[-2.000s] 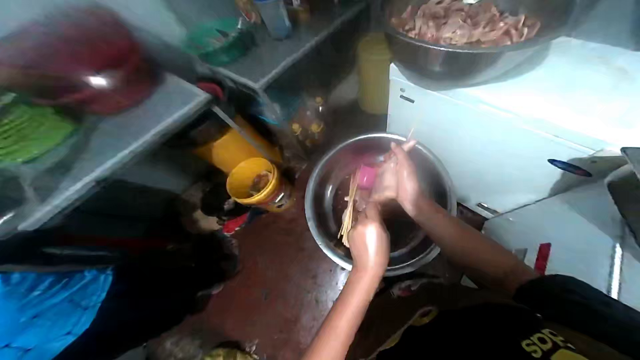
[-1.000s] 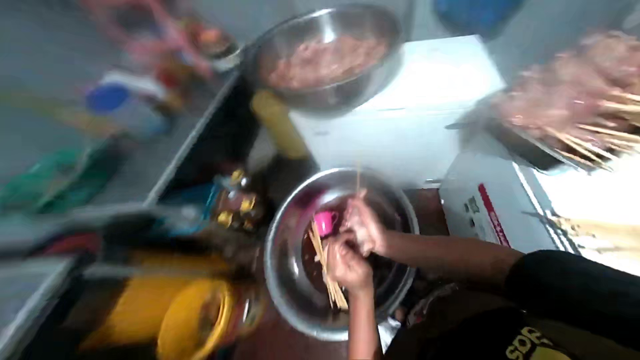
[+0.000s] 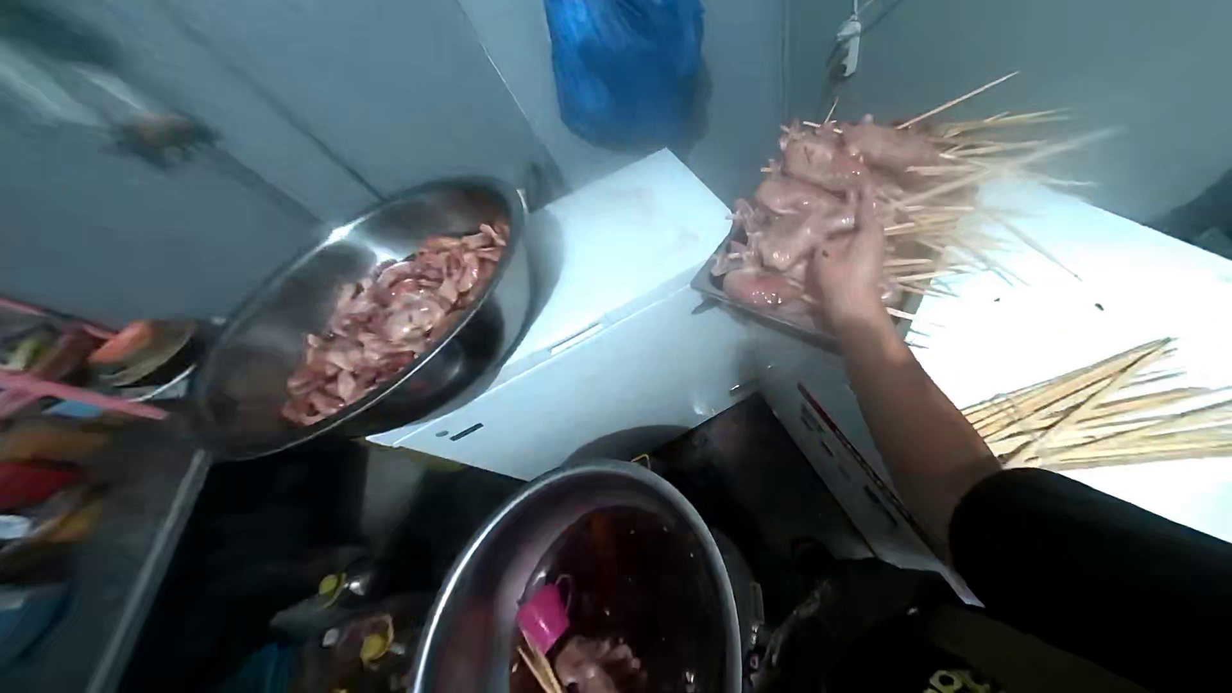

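My right hand [image 3: 852, 265] rests at the near side of a heap of raw skewered meat [image 3: 794, 217] piled on a metal tray [image 3: 717, 279]; whether its fingers grip a skewer cannot be told. Bamboo skewer ends [image 3: 924, 231] stick out to the right of the heap. Below, a steel basin [image 3: 472, 568] holds dark reddish liquid, a pink plastic cup [image 3: 544, 616], a piece of raw meat [image 3: 597, 664] and some bamboo skewers [image 3: 539, 666]. My left hand is out of view.
A large steel bowl of cut raw meat [image 3: 404, 308] stands on a white appliance [image 3: 616, 231] at left. Loose bamboo skewers [image 3: 1088, 414] lie on a white surface at right. A blue plastic bag [image 3: 630, 72] hangs on the wall. Bottles [image 3: 366, 640] stand at lower left.
My right hand has moved from above the basin up to the skewered meat on the tray. My left hand has left the view. The view has swung right.
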